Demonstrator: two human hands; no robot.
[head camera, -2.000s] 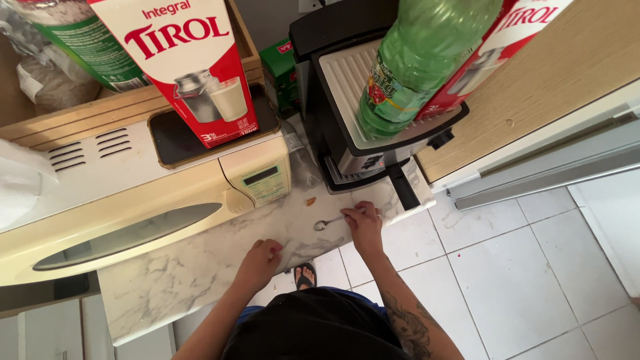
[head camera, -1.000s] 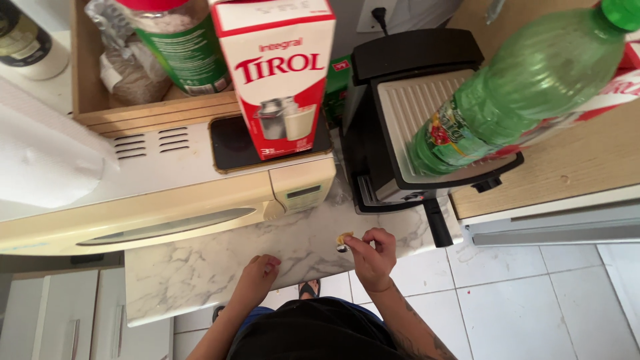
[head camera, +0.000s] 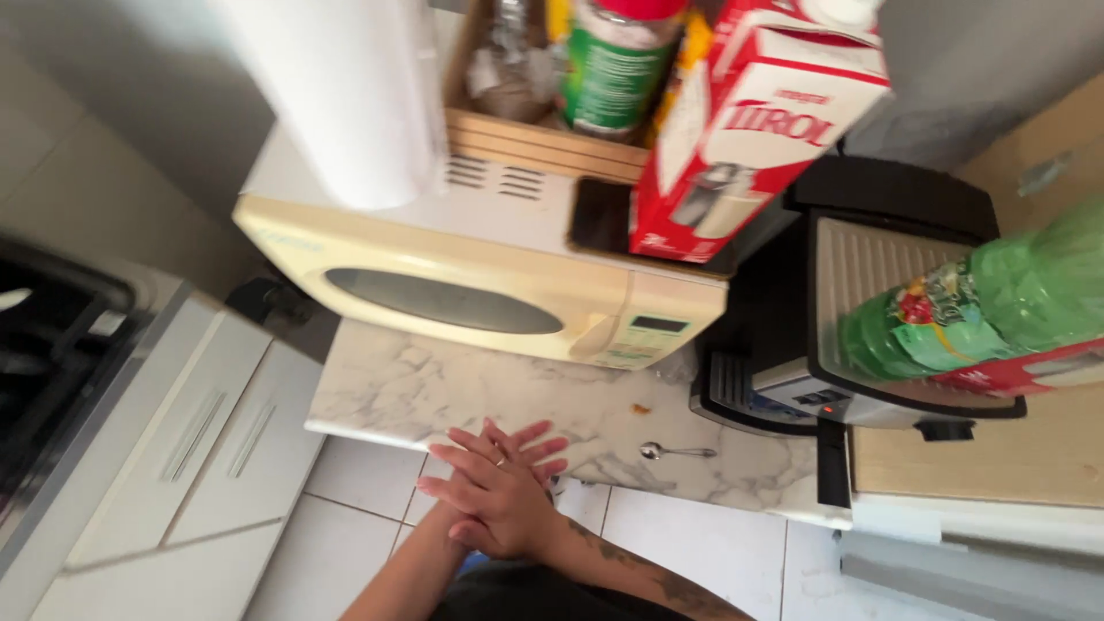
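Note:
My right hand (head camera: 509, 500) lies across my left hand (head camera: 526, 444), palms together and fingers spread, over the front edge of the marble-patterned counter (head camera: 397, 371). Neither hand holds an object. To their right a small metal spoon (head camera: 677, 451) lies on the counter, with a small brown crumb (head camera: 640, 409) behind it. A cream microwave oven (head camera: 466, 285) stands behind my hands, and a black and silver espresso machine (head camera: 802, 345) is at the right.
On the microwave are a paper towel roll (head camera: 354, 103), a wooden box (head camera: 543, 142) with jars, a dark phone (head camera: 599, 216) and a milk carton (head camera: 759, 147). A green plastic bottle (head camera: 992, 302) and another carton rest on the espresso machine. A stovetop (head camera: 52, 345) stands at far left.
My hands have come together from apart. The spoon, at my right hand two seconds ago, lies free of it on the counter. The view has swung left.

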